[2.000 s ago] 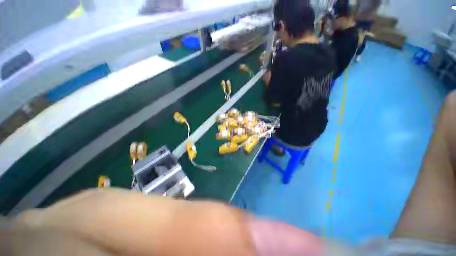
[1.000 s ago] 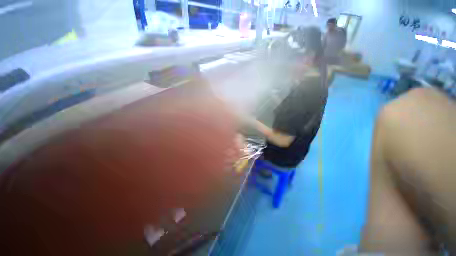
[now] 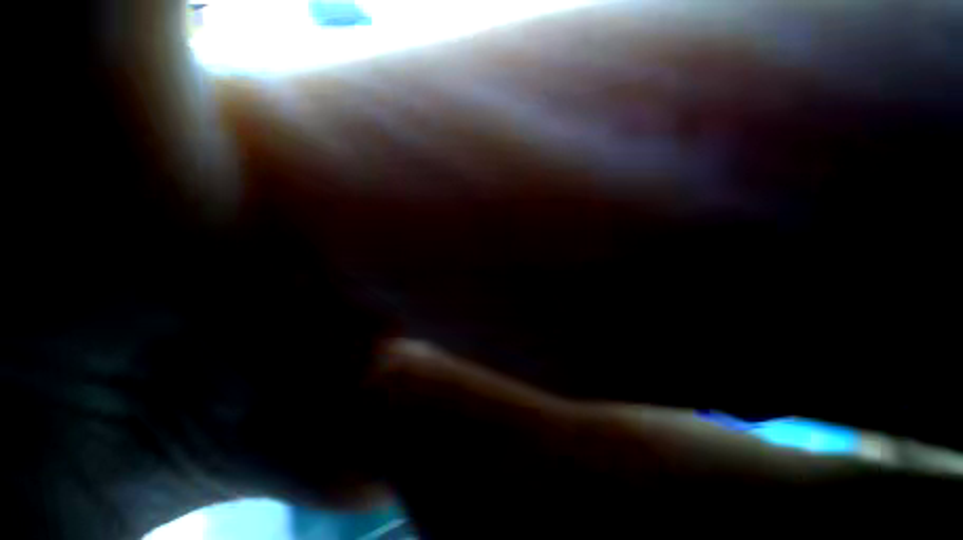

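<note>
A very large, dark and blurred skin-toned shape covers most of the view, very close to the camera. A second skin-toned band, like part of an arm or hand, runs from the middle to the lower right. I cannot tell whether these are my left or my right hand or arm. No fingers can be made out clearly. No tool, yellow housing or screw feeder is visible, and the bench work area is hidden.
A bright white area shows at the top left. A blue patch shows at the lower right and a pale blue patch at the bottom. Dark greyish, fabric-like folds fill the lower left.
The bench, yellow housings, feeder, seated people and blue floor have gone from sight. The blurred skin-toned shape now covers nearly the whole view, and the picture is much darker.
</note>
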